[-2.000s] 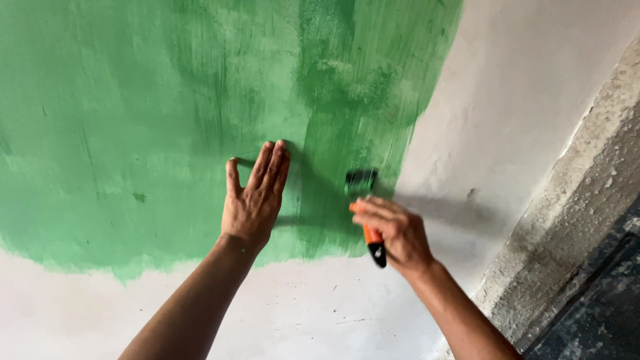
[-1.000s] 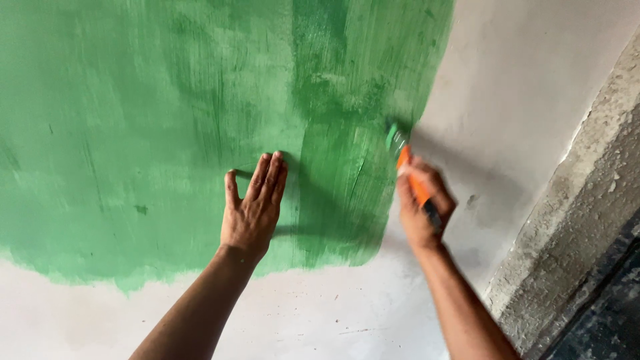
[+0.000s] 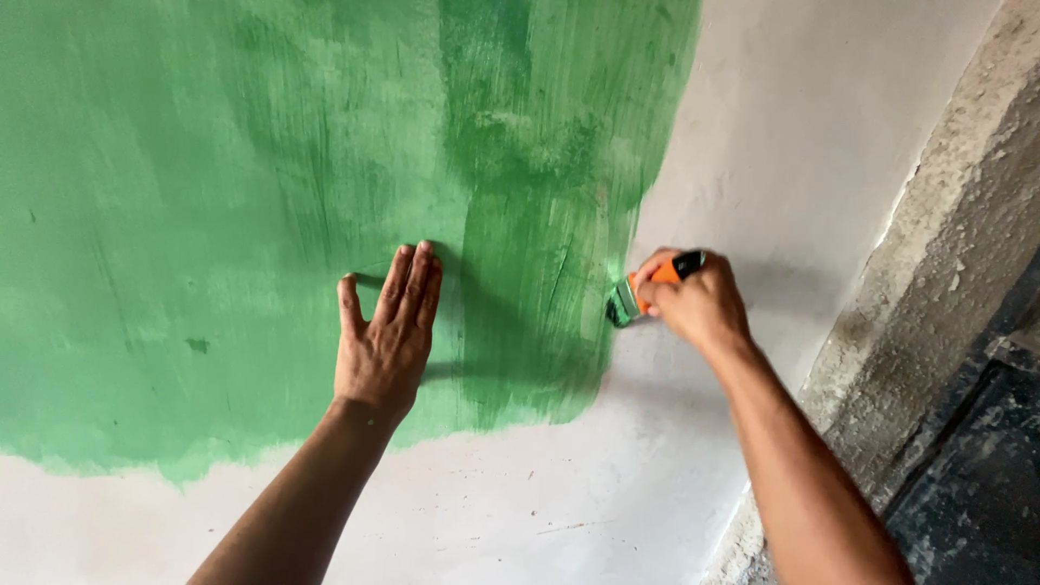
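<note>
My right hand (image 3: 699,301) grips a paintbrush (image 3: 665,275) with an orange and black handle. The black end of the handle points up and right, and the green-coated bristles point down and left, at the right edge of the green paint (image 3: 520,325). My left hand (image 3: 390,333), its palm toward the wall, lies over the lighter green paint with thumb and fingers extended; it holds nothing. Between the hands runs a darker green band with visible vertical strokes. Bare whitish wall (image 3: 780,146) shows to the right of the paint and below it.
A rough concrete border (image 3: 910,325) slants along the right side of the wall. Beyond it, at the lower right, is a dark, paint-spotted surface (image 3: 983,487). Small specks and a scratch mark the white wall below the paint.
The paintbrush has swung in my right hand: one second ago its bristles pointed up and left, and now they point down and left, lower on the wall. My left hand has stayed about where it was.
</note>
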